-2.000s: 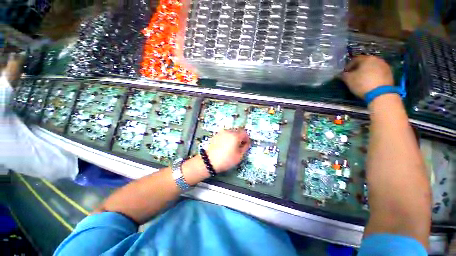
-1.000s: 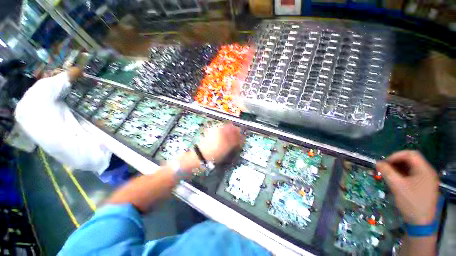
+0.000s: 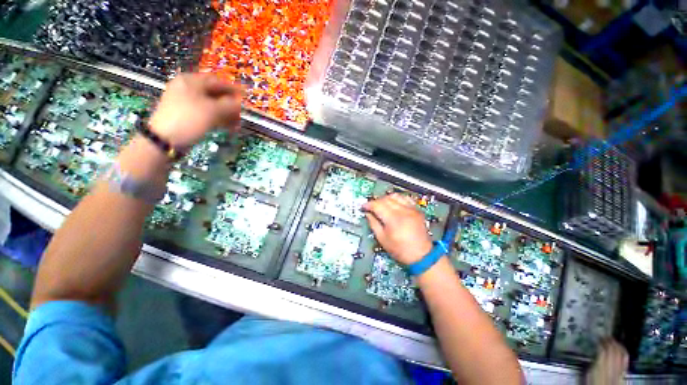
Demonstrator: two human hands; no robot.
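Green printed circuit boards [image 3: 245, 224] lie four to a dark-edged carrier [image 3: 300, 214] along the line. My right hand [image 3: 397, 223], with the blue wrist band, is over the upper boards of the centre carrier, fingertips down at the board; whether a part is between them cannot be told. My left hand [image 3: 195, 107], with beaded bracelet and metal watch, is raised at the front edge of the orange components [image 3: 267, 53], fingers curled and blurred; whether it holds anything cannot be told. Orange parts sit on the boards to the right [image 3: 496, 228].
Black components [image 3: 128, 34] lie heaped left of the orange heap. A large clear blister tray stack [image 3: 437, 83] stands behind the rail, with a smaller grey tray stack [image 3: 603, 192] farther right. A blue cord crosses at right. Another person's hand [image 3: 607, 364] is at the lower right.
The view has shifted. My right hand has moved left from the right-hand carrier to the centre carrier's boards. My left hand has moved from above the boards to the edge of the orange heap.
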